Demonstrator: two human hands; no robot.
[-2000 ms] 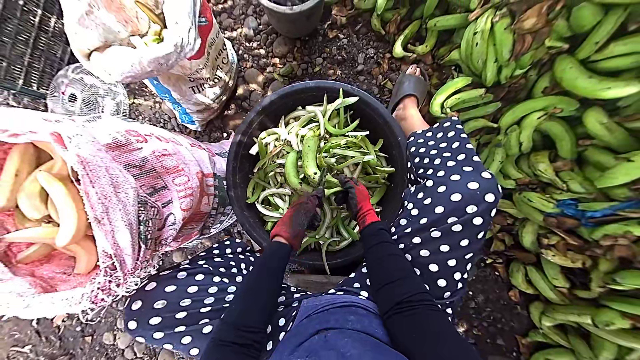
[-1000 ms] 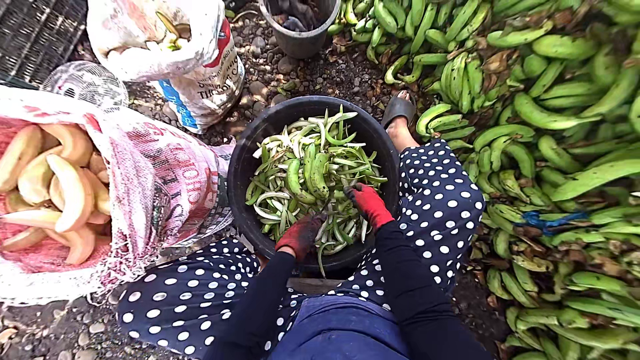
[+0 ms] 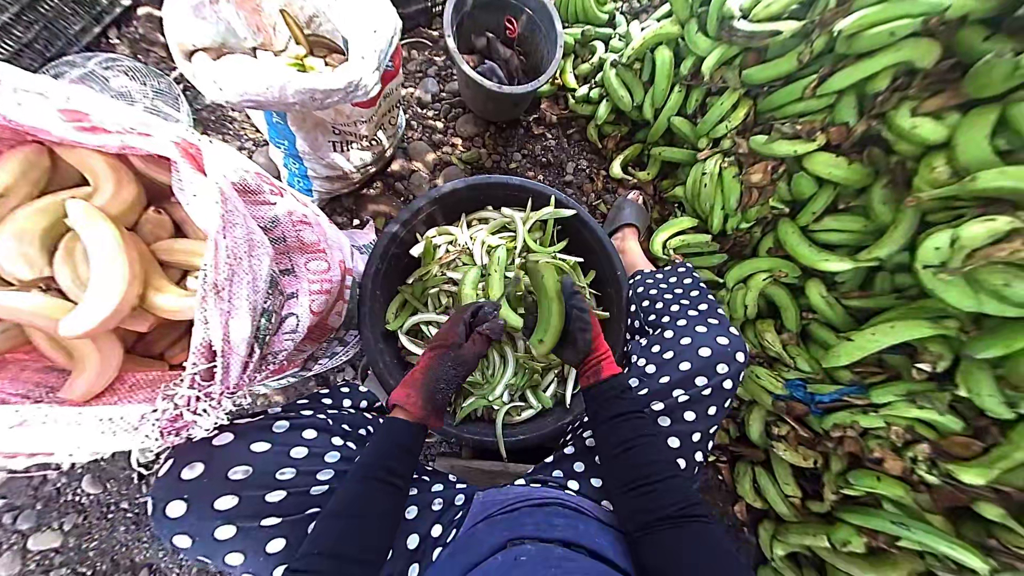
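Observation:
Both my hands wear red gloves with dark palms and fingers, above a round black tub (image 3: 382,376) full of green peel strips (image 3: 504,380). My right hand (image 3: 586,332) holds a green, unpeeled banana (image 3: 546,308) upright along its fingers. Left of that fruit, my left hand (image 3: 456,356) has its fingers curled closed; whether a small tool is in them cannot be seen. More green pieces (image 3: 496,276) lie on the peels just beyond my left fingers.
At left stands a pink-and-white woven sack (image 3: 272,264) of peeled bananas (image 3: 104,264). Beyond are a white sack (image 3: 336,136), a wire basket (image 3: 120,84) and a dark bucket (image 3: 500,100). A large heap of green bananas (image 3: 848,264) covers the right side, near my sandalled foot (image 3: 628,216).
My hands were lower and farther apart over the peels a second ago. They have come up closer together, and a green banana is now in my right hand.

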